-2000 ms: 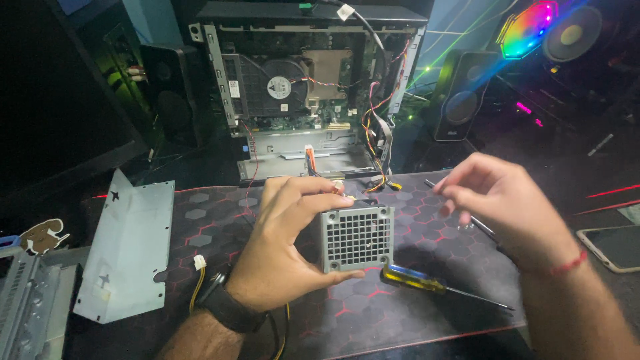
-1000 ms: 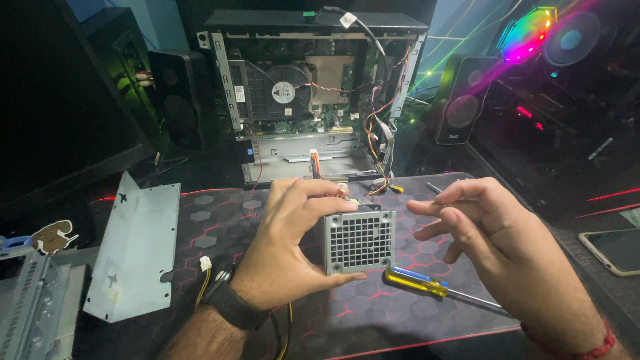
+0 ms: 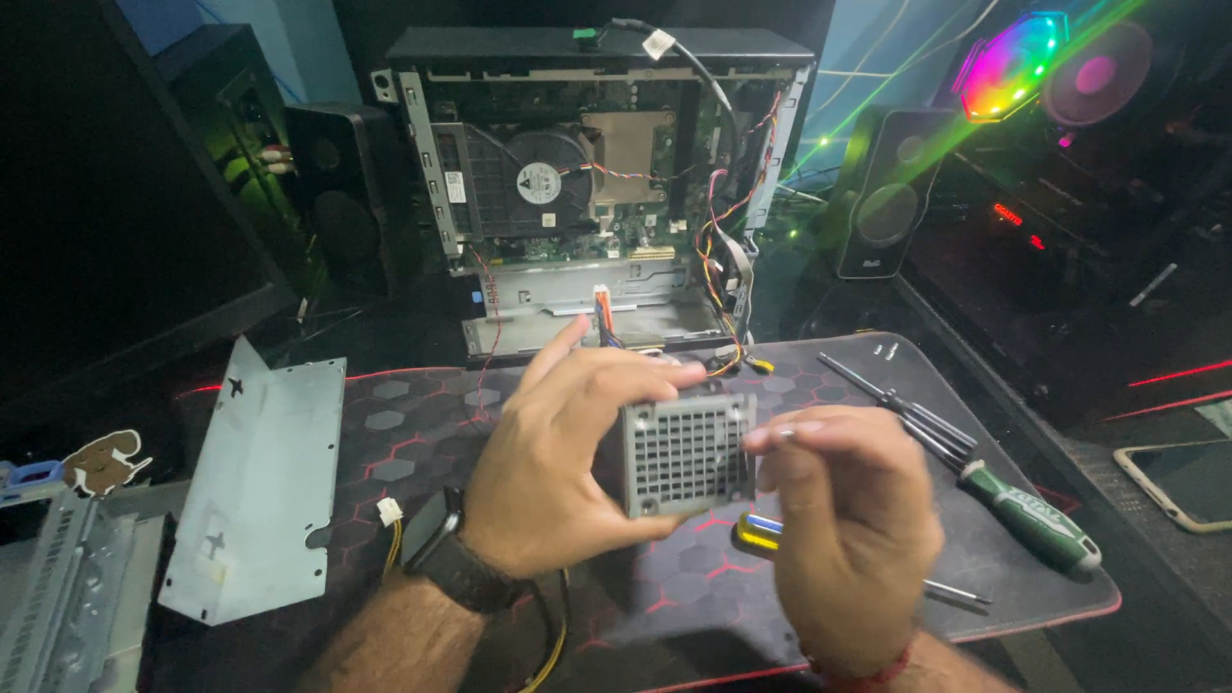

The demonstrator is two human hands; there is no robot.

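My left hand (image 3: 568,452), with a dark watch on its wrist, grips a small fan (image 3: 691,457) by its top and bottom edges; the fan has a grey square frame and a grille facing me. At the fan's right edge, my right hand (image 3: 847,510) pinches a tiny shiny piece (image 3: 789,433), probably a screw, between thumb and fingers. A yellow-and-blue screwdriver (image 3: 758,531) lies behind my right hand, partly hidden. Orange and dark wires with a white connector (image 3: 602,294) rise behind the left hand.
An open computer case (image 3: 597,43) with a blower fan stands behind. Left lie a bent metal panel (image 3: 260,481) and a white connector (image 3: 389,511) on yellow wires. Right are a green-handled screwdriver (image 3: 1035,515), a black-handled screwdriver (image 3: 929,423), small screws (image 3: 885,351) and a phone (image 3: 1184,476).
My right hand has moved left to the fan's right edge, uncovering the screwdrivers on the right of the mat. My left hand keeps its grip on the fan.
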